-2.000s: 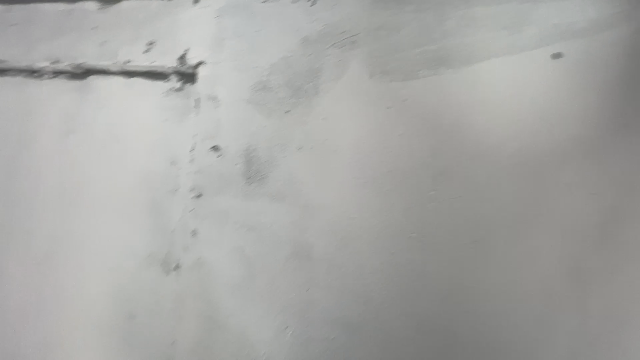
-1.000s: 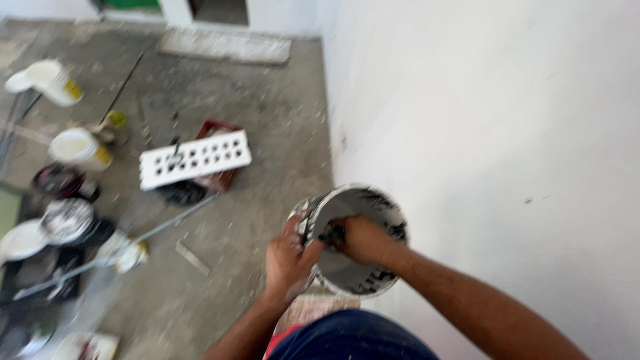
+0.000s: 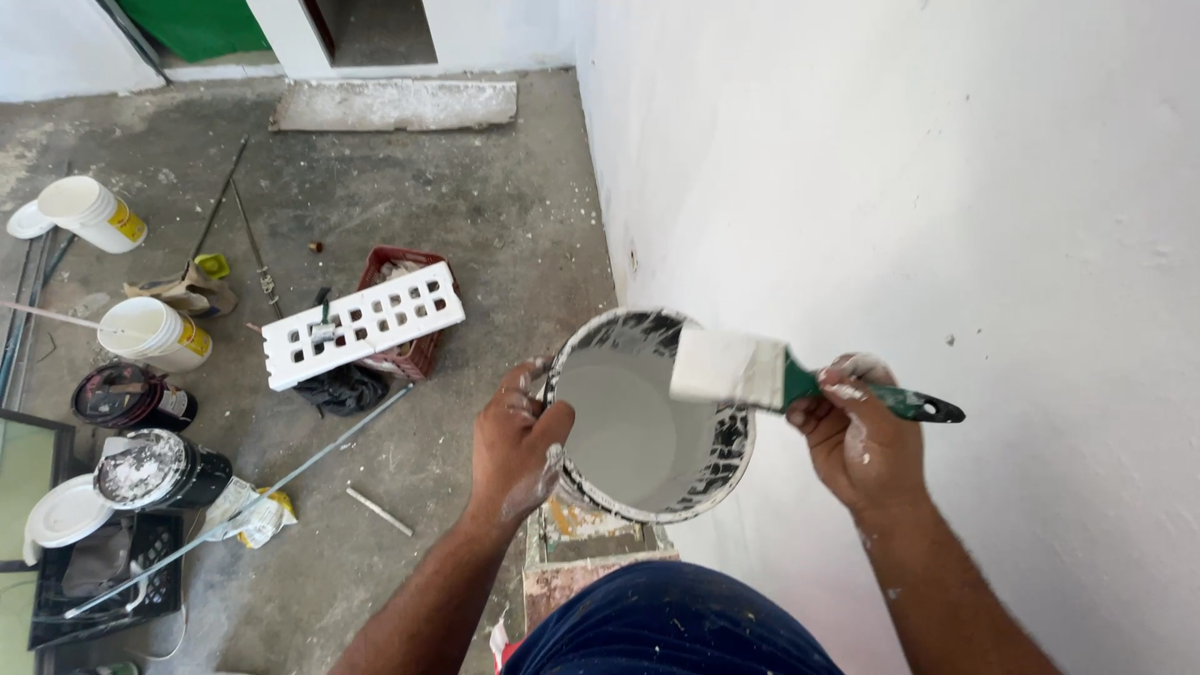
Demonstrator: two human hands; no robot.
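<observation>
My left hand (image 3: 520, 445) grips the left rim of a round paint bucket (image 3: 741, 469), whose black inner wall is streaked with white. Pale grey-white paint (image 3: 623, 427) lies inside it. In my right hand (image 3: 862, 436) is a paintbrush (image 3: 797, 380) by its green and black handle. The brush's bristles, coated in white, point left over the bucket's right side. White paint marks both hands. A white wall (image 3: 984, 216) rises on the right.
A paint-stained ladder or stand (image 3: 595, 562) is below the bucket. On the concrete floor (image 3: 506, 197) are a perforated white block (image 3: 375, 319) across a red crate (image 3: 422, 361), white buckets (image 3: 155, 337), dark buckets (image 3: 202, 473) and a long thin pole (image 3: 309, 459).
My right hand has come up out of the bucket, and the paintbrush now shows over its rim. My left hand stays at the bucket's left side. The view has swung down from the wall since the oldest frame.
</observation>
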